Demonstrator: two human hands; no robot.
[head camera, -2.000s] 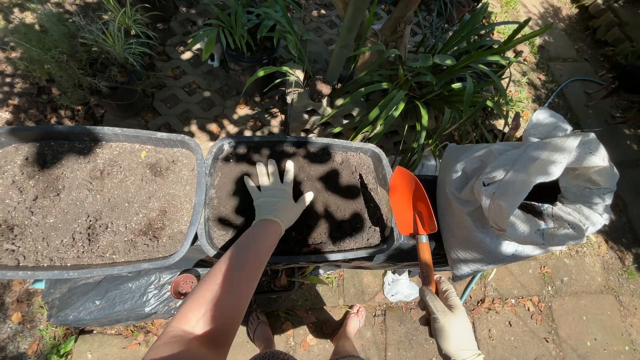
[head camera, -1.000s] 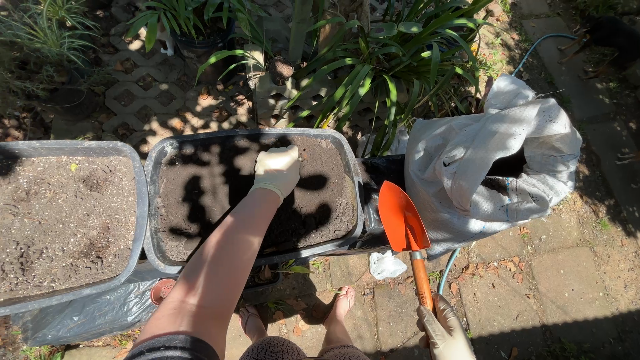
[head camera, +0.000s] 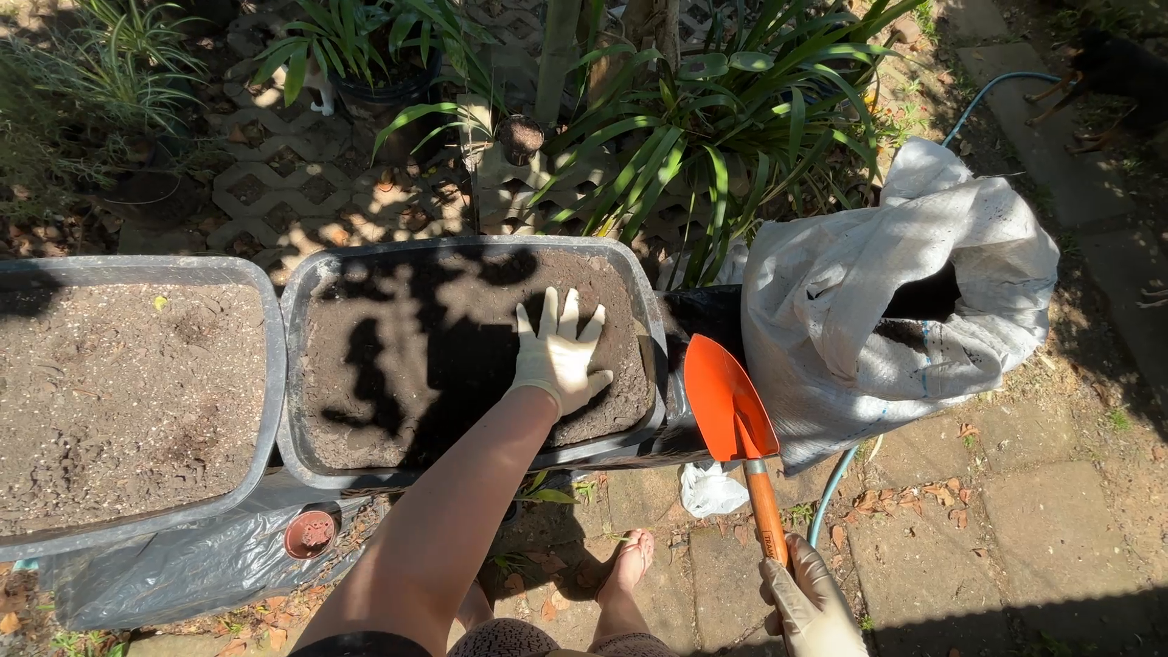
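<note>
My left hand (head camera: 558, 356), in a pale glove, lies palm down with spread fingers on the soil (head camera: 411, 365) in the right-hand grey plastic planter (head camera: 474, 245). My right hand (head camera: 808, 598), gloved too, is closed around the wooden handle of an orange garden trowel (head camera: 730, 401). The trowel's blade points up, between that planter and a white woven sack (head camera: 849, 292) whose mouth gapes, dark inside. Another soil-filled planter (head camera: 137, 401) stands at the left, its rim against the first one. Leaf shadows fall across the soil.
Black plastic sheeting (head camera: 173, 566) and a small terracotta-coloured pot (head camera: 310, 533) lie below the left planter. Potted and strap-leaved plants (head camera: 693, 137) grow behind. A hose (head camera: 835, 488) runs by the sack. White crumpled plastic (head camera: 712, 488) is on the paving. A dark animal (head camera: 1118, 87) stands at upper right.
My left hand, spread two seconds ago and closed on the soil one second ago, is spread again, now further right in the planter. My right hand still holds the trowel.
</note>
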